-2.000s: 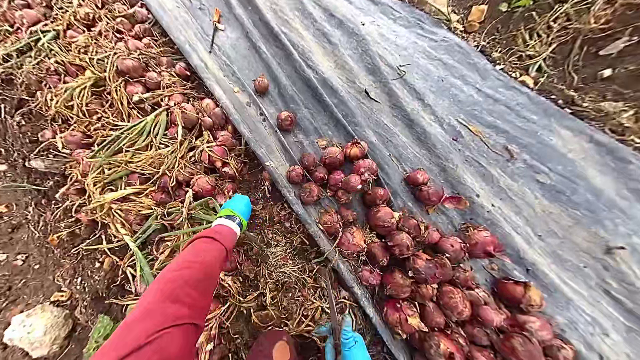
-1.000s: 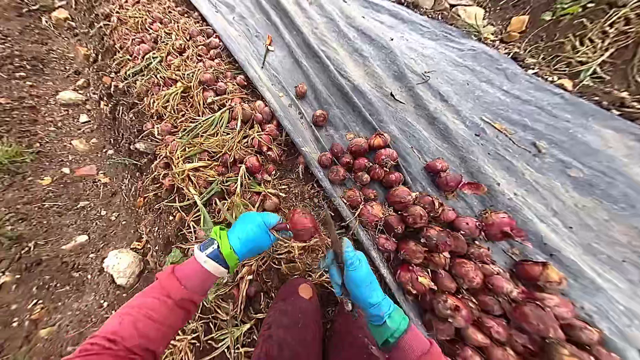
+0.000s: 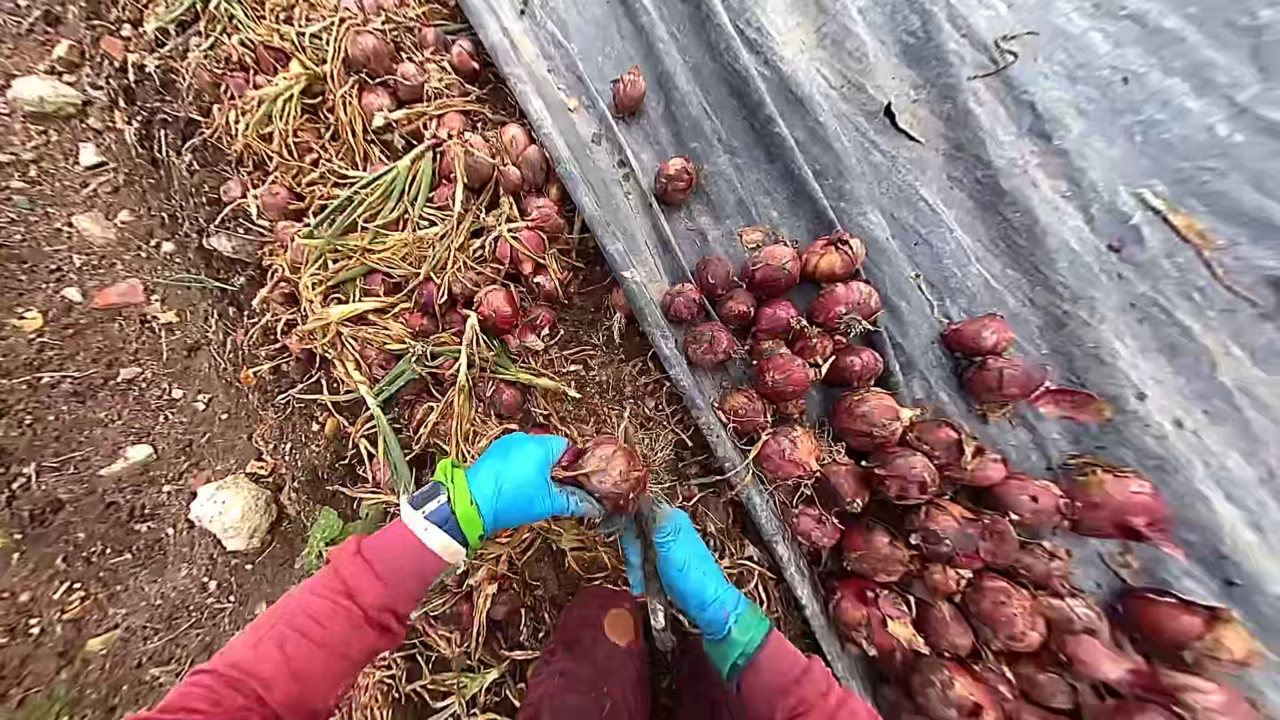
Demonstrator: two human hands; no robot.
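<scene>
Low in the middle of the head view, my left hand (image 3: 525, 482), in a blue glove, grips a red onion (image 3: 608, 472). My right hand (image 3: 685, 568), also blue-gloved, is closed around a narrow tool with a dark metal part (image 3: 650, 565), perhaps a knife or shears; its tip lies against or just behind the onion's lower side. Trimmed red onions (image 3: 905, 475) lie in a pile on grey plastic sheeting (image 3: 960, 240) to the right. Onions with dry and green tops (image 3: 400, 215) cover the ground at the upper left.
A pale stone (image 3: 233, 512) lies on bare soil (image 3: 90, 420) at the left, with smaller stones around it. The sheeting's folded edge (image 3: 640, 290) runs diagonally down past my right hand. My knees (image 3: 590, 660) show at the bottom edge.
Two seconds ago my left hand was among the untrimmed onions; one second ago it held an onion apart from the tool. Now the onion and the tool are together.
</scene>
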